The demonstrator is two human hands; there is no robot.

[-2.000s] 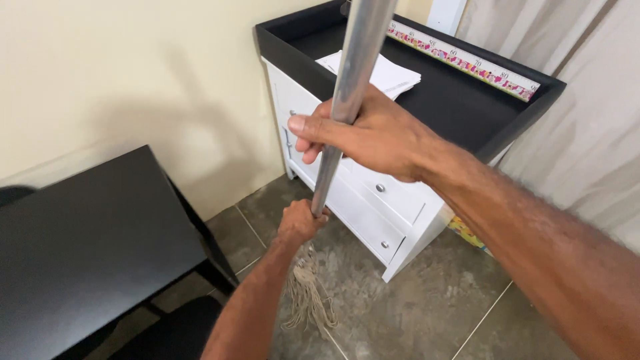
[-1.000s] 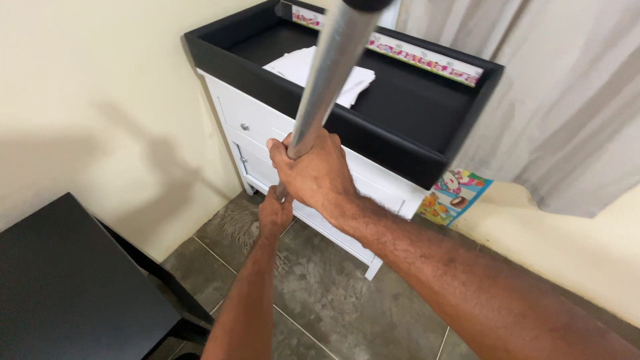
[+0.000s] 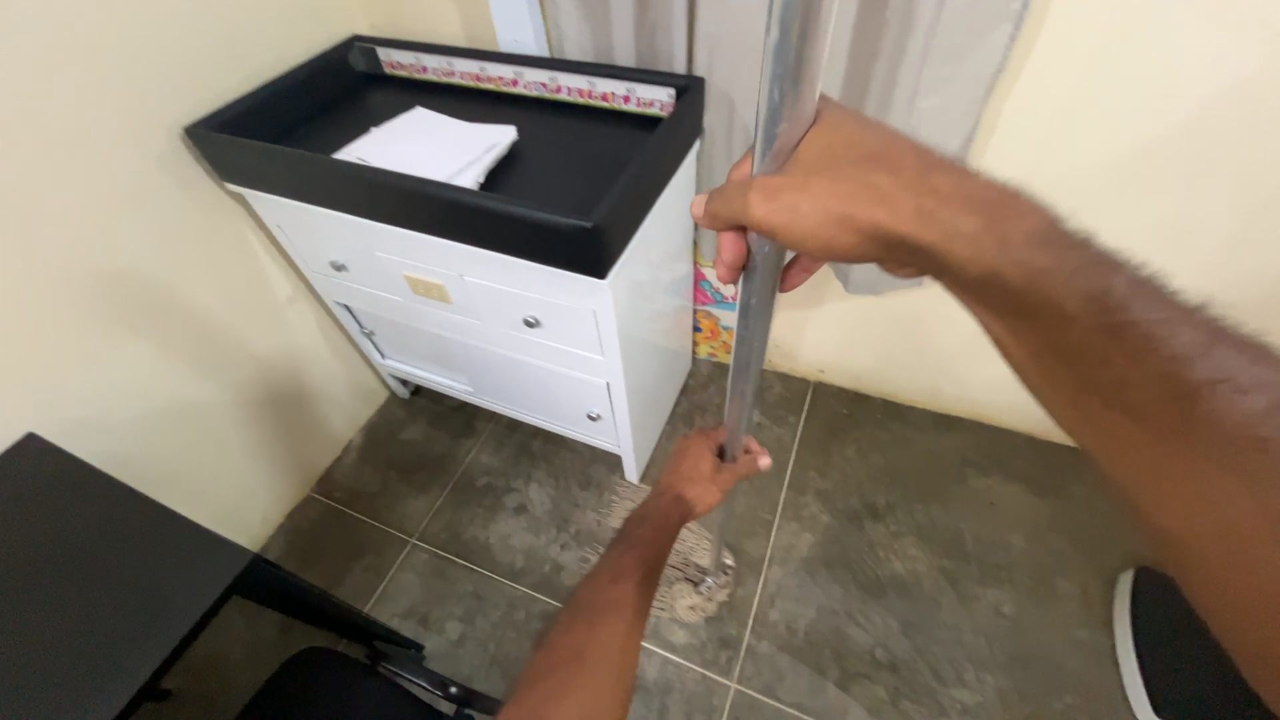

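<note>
A metal mop handle (image 3: 747, 350) runs from the top edge down to a beige string mop head (image 3: 690, 580) lying on the grey tiled floor. My right hand (image 3: 790, 205) is wrapped around the upper part of the handle, its fingers showing on both sides. Lower down, my left hand (image 3: 712, 470) grips the same handle, not far above the mop head. Part of the mop head is hidden behind my left forearm. Its strands spread toward the front leg of a white cabinet (image 3: 655, 300).
On the cabinet, a black padded tray (image 3: 560, 215) holds white cloths or papers (image 3: 435, 145) and a patterned strip (image 3: 520, 80). A black table (image 3: 100, 570) and black chair (image 3: 325, 690) stand at lower left, a shoe (image 3: 1180, 640) at lower right. Curtains (image 3: 620, 40) hang behind.
The mop head has moved from beside the cabinet's left front leg, one second ago, to the floor by its right front leg. Both hands still hold the handle. The view has shifted right.
</note>
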